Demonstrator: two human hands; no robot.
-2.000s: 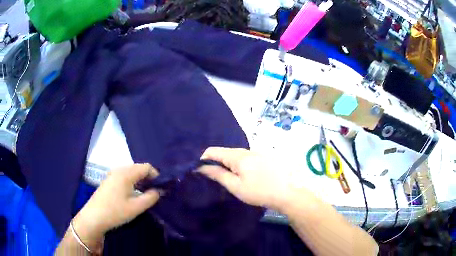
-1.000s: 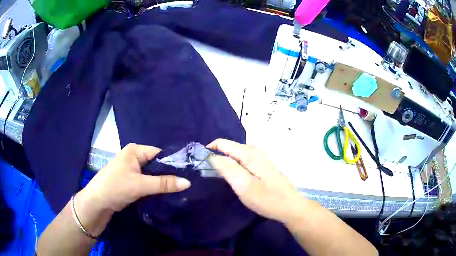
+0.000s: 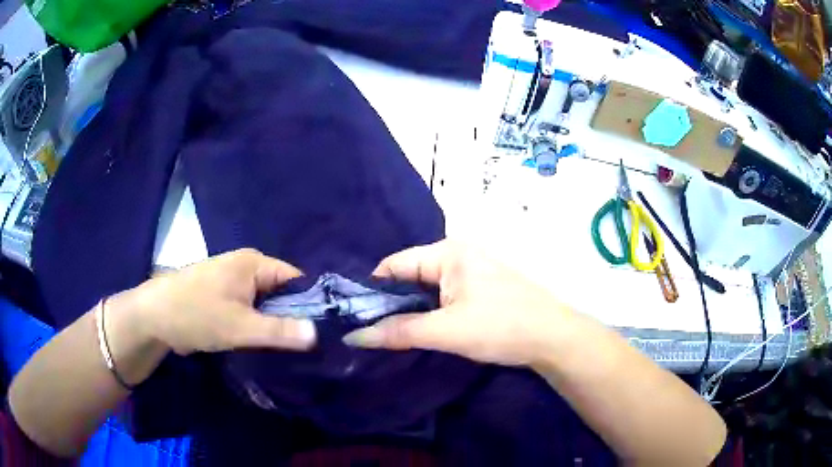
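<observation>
A large dark navy garment [image 3: 301, 155] lies over the left of the table and hangs over its front edge. Its leg opening faces me, with a pale seam allowance [image 3: 360, 304] showing inside. My left hand [image 3: 214, 306] grips the left side of the opening, thumb in front. My right hand [image 3: 465, 306] grips the right side, its thumb and fingers pinching the folded cloth. The two thumbs are close together but apart. The fingertips behind the cloth are partly hidden.
The white sewing machine [image 3: 620, 109] stands at the right. Green-and-yellow scissors [image 3: 628, 228], orange-brown snips [image 3: 664, 274] and a thin black tool [image 3: 680, 242] lie before it. A black cord [image 3: 695, 274] hangs over the table edge. A green bag or cloth [image 3: 87, 23] is at upper left.
Both hands first held the dark edge bunched, then opened it so the pale inner strip showed. Since then the right hand has shifted its grip outward, and the strip is stretched wider and flatter.
</observation>
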